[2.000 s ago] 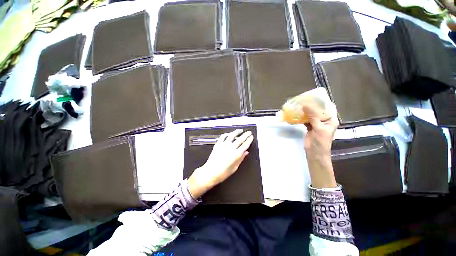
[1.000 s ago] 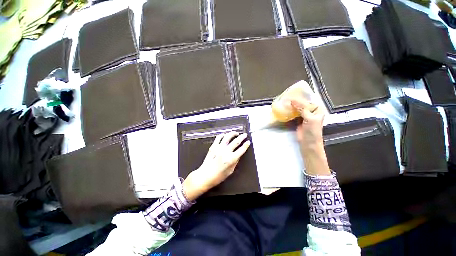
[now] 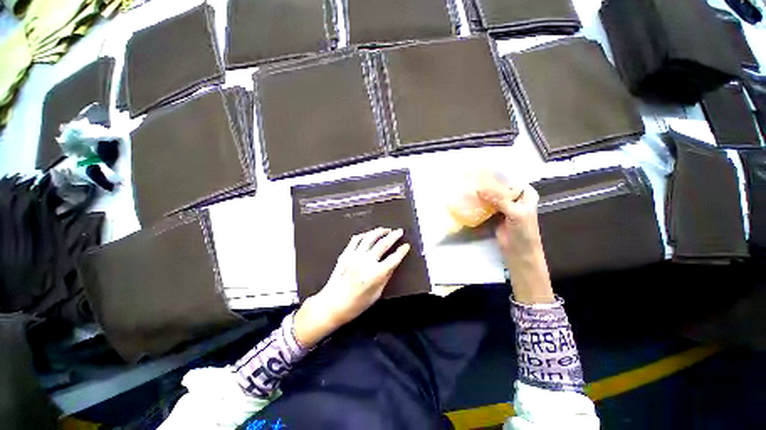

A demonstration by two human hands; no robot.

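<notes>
A dark brown zippered panel (image 3: 323, 239) lies flat on the white board at the table's front, its pale zipper (image 3: 353, 197) near the top edge. My left hand (image 3: 365, 269) rests flat on the panel's right part, fingers slightly spread, below the zipper. My right hand (image 3: 514, 218) grips the glue bottle (image 3: 472, 206), with yellowish contents, just right of the panel. The bottle tilts down and left toward the panel's right edge. Its tip is blurred, and I cannot tell whether it touches the panel.
Stacks of plain brown panels (image 3: 319, 113) stand in rows beyond. A stack of zippered panels (image 3: 600, 231) is at the right, a tall dark block (image 3: 663, 46) at the far right. A crumpled plastic bag (image 3: 88, 151) and a dark heap (image 3: 42, 252) lie at the left.
My left hand has slid down the panel, away from the zipper. The bottle in my right hand has moved lower along the panel's right side. The whole view has shifted.
</notes>
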